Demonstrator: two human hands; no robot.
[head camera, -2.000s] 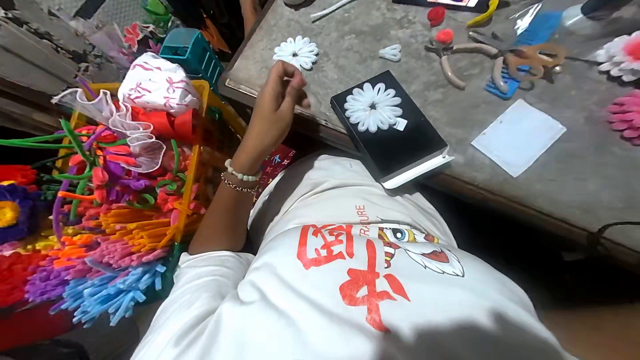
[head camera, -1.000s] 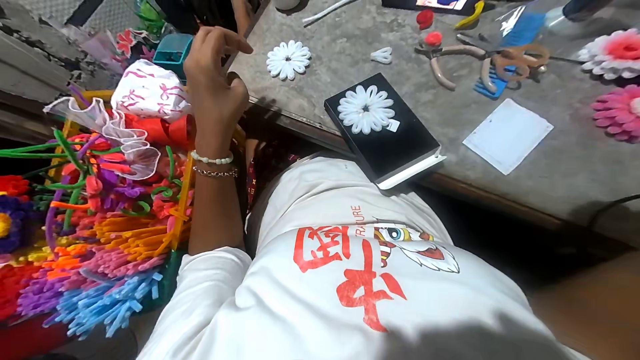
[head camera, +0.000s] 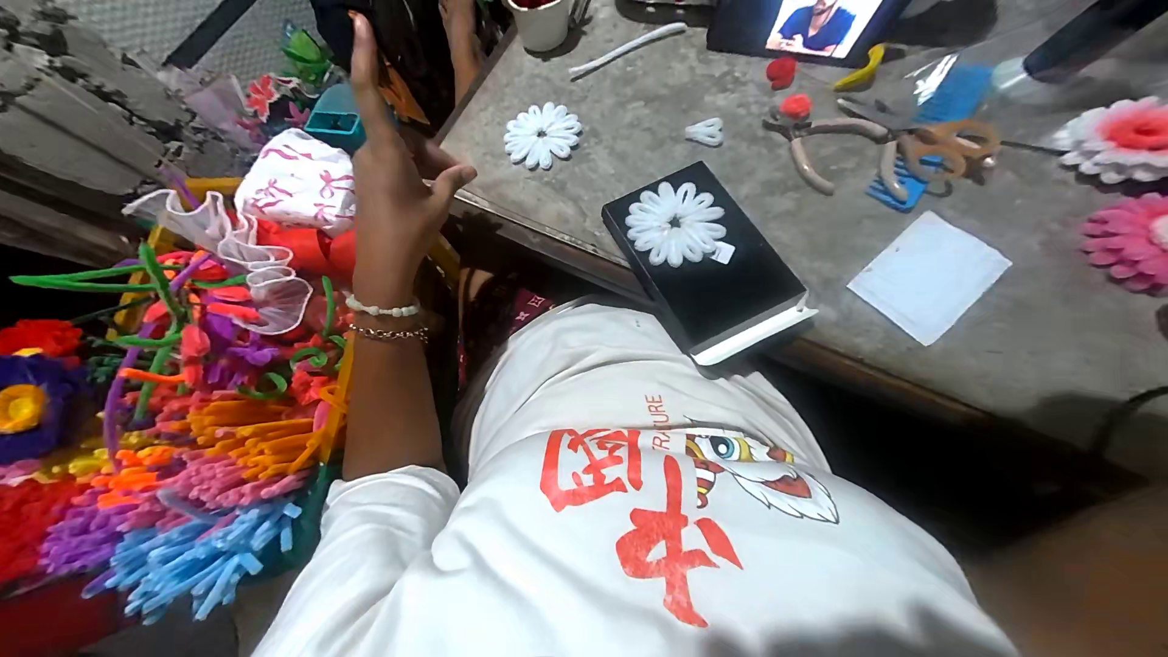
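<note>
My left hand (head camera: 397, 169) is raised beside the table's left edge, fingers pointing away and thumb apart, with nothing visible in it. A beaded bracelet and a chain circle its wrist. Past the thumb, a white pipe-cleaner flower (head camera: 543, 135) lies on the table. Another white flower (head camera: 675, 224) rests on a black box (head camera: 721, 274) at the table's near edge, a small white tag by its petals. A small white looped piece (head camera: 705, 132) and a white pipe-cleaner stem (head camera: 628, 51) lie farther back. My right hand is not in view; a blurred patch of skin shows at the lower right.
Pliers (head camera: 812, 146), orange-handled scissors (head camera: 949, 151), a blue comb-like piece (head camera: 899, 187) and a white paper square (head camera: 931, 276) lie on the table (head camera: 1049, 347). Pink-and-white flowers (head camera: 1118, 137) are at right. A yellow basket (head camera: 339, 401) of coloured pipe cleaners stands left. Another person's arm (head camera: 463, 46) shows behind.
My left hand has moved left, away from the flower at the table's left side, and its fingers now stretch out straighter. The flowers and the black box stay in place.
</note>
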